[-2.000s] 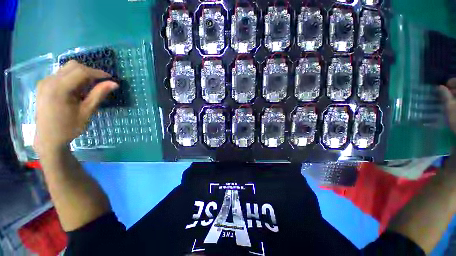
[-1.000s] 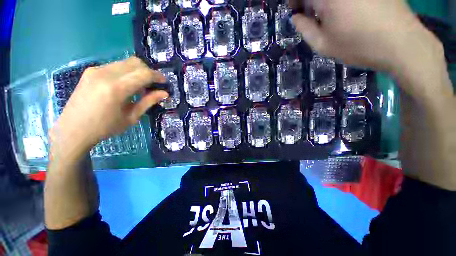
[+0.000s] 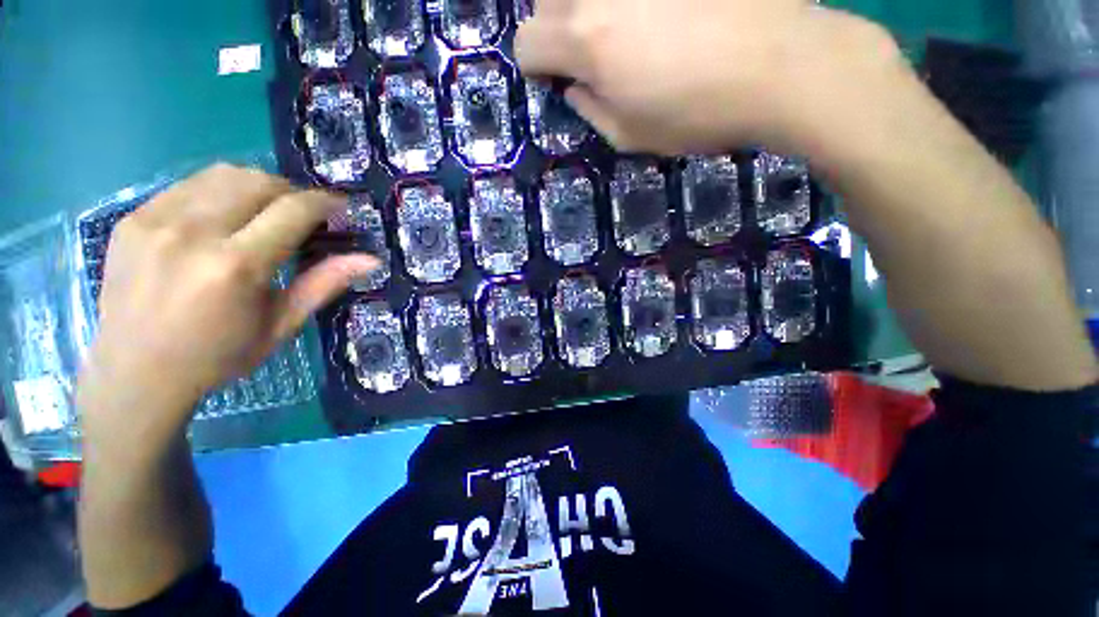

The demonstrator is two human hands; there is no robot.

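Observation:
A black tray (image 3: 579, 392) lies on the green mat with rows of silver-clear oval units (image 3: 497, 225) in its pockets, each with a dark round centre. My left hand (image 3: 217, 271) is over the tray's left edge, thumb and forefinger a little apart at the leftmost unit of the second row from the front. Whether it holds a small part cannot be seen. My right hand (image 3: 651, 72) is over an upper row, its fingertips curled down at a unit, which they partly cover. What is between those fingertips is hidden.
A clear blister tray (image 3: 259, 380) lies left of the black tray, partly under my left hand. A white label (image 3: 240, 59) is on the mat at upper left. Dark parts (image 3: 970, 90) lie at the right beyond my right forearm. Red plastic (image 3: 862, 428) shows below the bench edge.
My left hand has moved from the left blister tray to the black tray's edge. My right hand has come in from the right edge and moved left over the units. The view has shifted and tilted.

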